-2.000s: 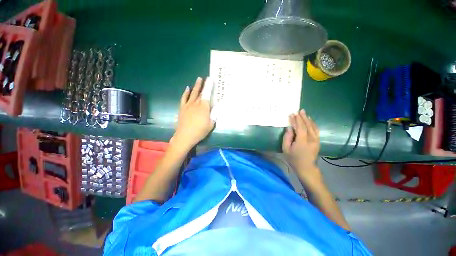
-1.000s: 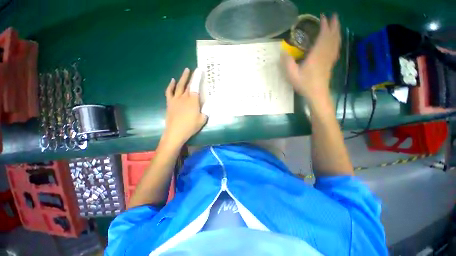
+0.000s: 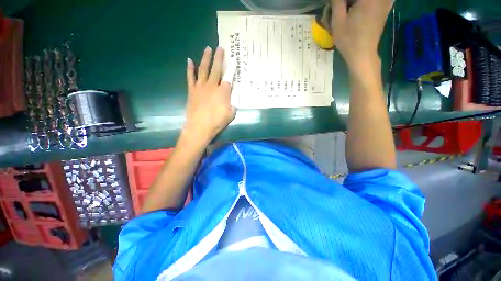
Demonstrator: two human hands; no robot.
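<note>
The cream paper form (image 3: 277, 60) with printed rows lies flat on the green bench. My left hand (image 3: 210, 93) rests palm down at the form's left edge, fingers apart, with a white cover on one finger. My right hand (image 3: 360, 27) is at the yellow tip cleaner cup (image 3: 323, 35) by the form's upper right corner. The hand covers most of the cup and its fingertips are near the picture's top edge, so I cannot tell if it grips the cup.
The clear hood rim (image 3: 283, 4) is at the top. Ring chains (image 3: 50, 93) and a solder spool (image 3: 99, 110) lie left. A blue soldering station (image 3: 424, 46) with cable stands right. Orange-red bins (image 3: 35, 203) and a tray of silver-white parts (image 3: 98, 189) sit below the bench edge.
My right hand has gone from the form's lower right corner up to the cup and now covers most of it. The view has shifted. My left hand stays at the form's left edge.
</note>
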